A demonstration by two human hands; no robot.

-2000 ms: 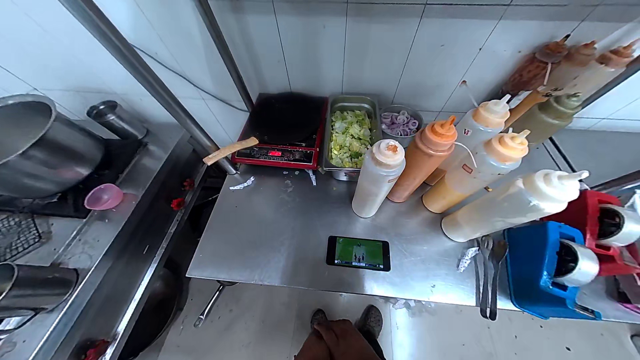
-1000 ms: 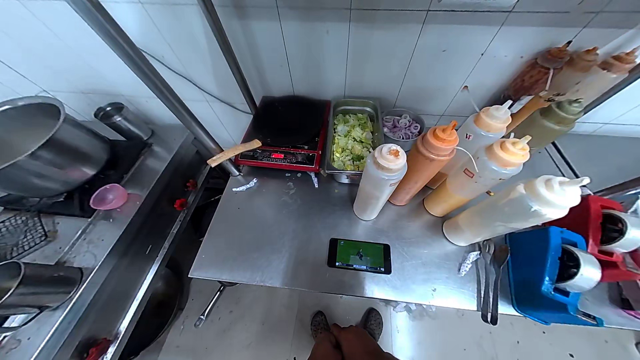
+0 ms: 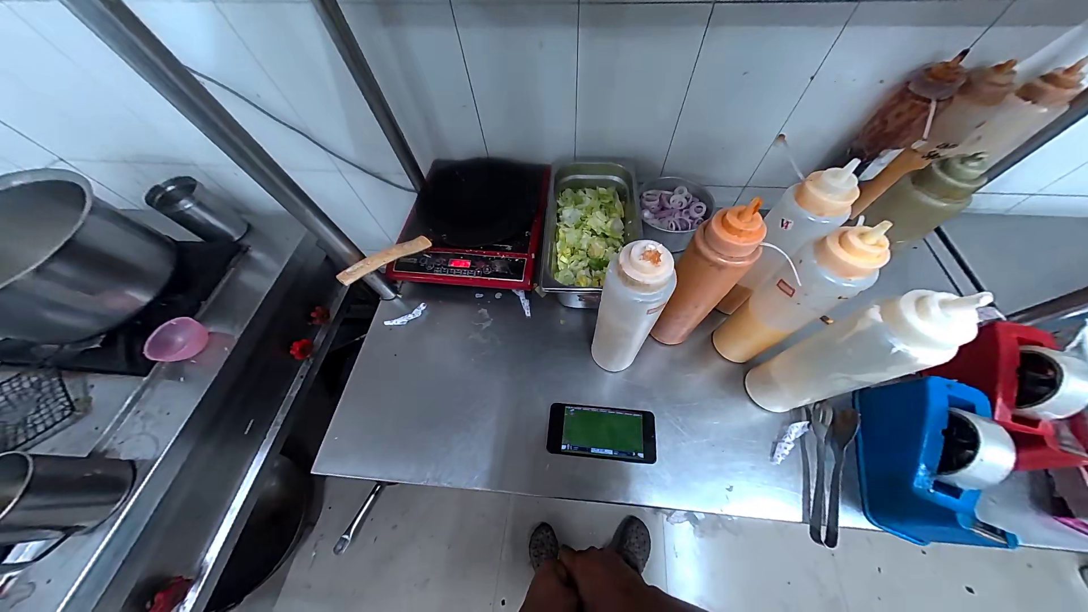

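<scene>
My left hand (image 3: 603,571) and my right hand (image 3: 552,576) are low at the bottom edge, close together or touching, in front of my shoes. Their fingers are not clear, and I cannot tell whether they hold anything. The nearest thing on the steel table (image 3: 442,408) is a phone (image 3: 602,432) lying flat with a green picture on its screen. Behind it stand a white squeeze bottle (image 3: 633,306), an orange sauce bottle (image 3: 710,272) and several more sauce bottles. A steel pan of chopped lettuce (image 3: 588,234) sits beside a bowl of sliced onion rings (image 3: 671,208).
A black pan (image 3: 480,200) with a wooden handle rests on a red induction cooker (image 3: 463,265). Cutlery (image 3: 820,476) overhangs the table's front edge beside a blue plastic holder (image 3: 914,450). At left are a large steel pot (image 3: 110,263) and a pink bowl (image 3: 176,339).
The picture on the phone's screen has changed. My hands stay low and close together, and the phone, bottles and food containers have kept their places on the table.
</scene>
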